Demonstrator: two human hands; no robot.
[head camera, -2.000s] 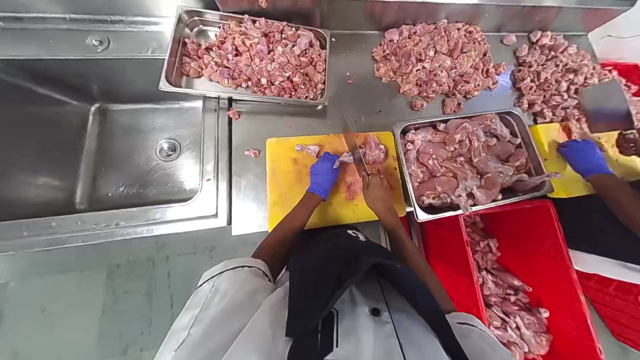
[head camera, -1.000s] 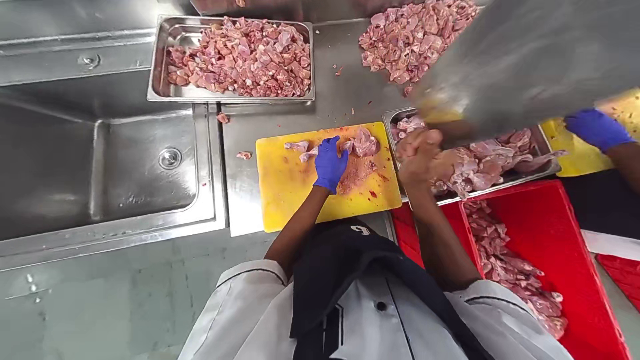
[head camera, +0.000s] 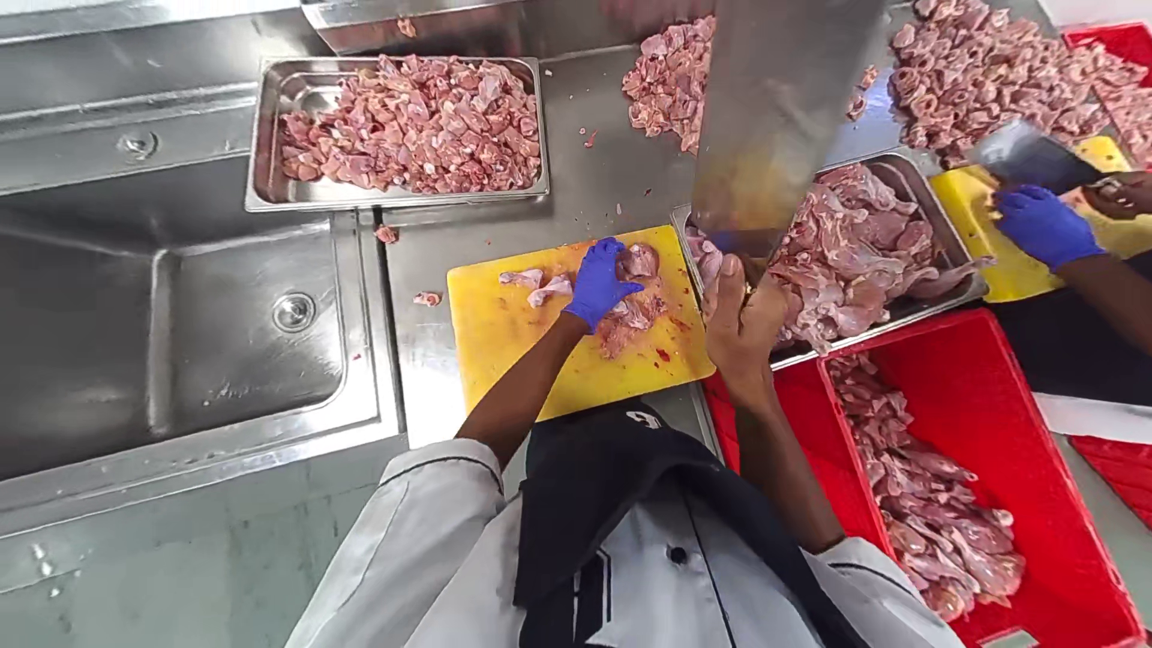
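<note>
My left hand (head camera: 601, 286), in a blue glove, rests on raw chicken pieces (head camera: 635, 306) on the yellow cutting board (head camera: 504, 360); whether its fingers grip a piece is hard to tell. Cut bone-in pieces (head camera: 540, 286) lie left of its fingers. My bare right hand (head camera: 745, 328) is closed round the handle of a cleaver, right of the board. The broad blade of the cleaver (head camera: 774, 108) is raised close to the camera, and hides part of the steel pan of chicken legs (head camera: 864, 243) and of a meat pile behind it.
A steel tray (head camera: 261, 180) of cut meat stands behind the board, with a sink (head camera: 243, 315) at left. Cut meat piles (head camera: 981, 81) lie at back right. A red crate (head camera: 1017, 405) holds chicken. At right, a co-worker's gloved hand (head camera: 1048, 225) and cleaver (head camera: 1035, 157) are over another yellow board.
Two seconds ago the cleaver was down at the meat on the board; it has since been raised by my right hand. My left hand has stayed on the board by the meat.
</note>
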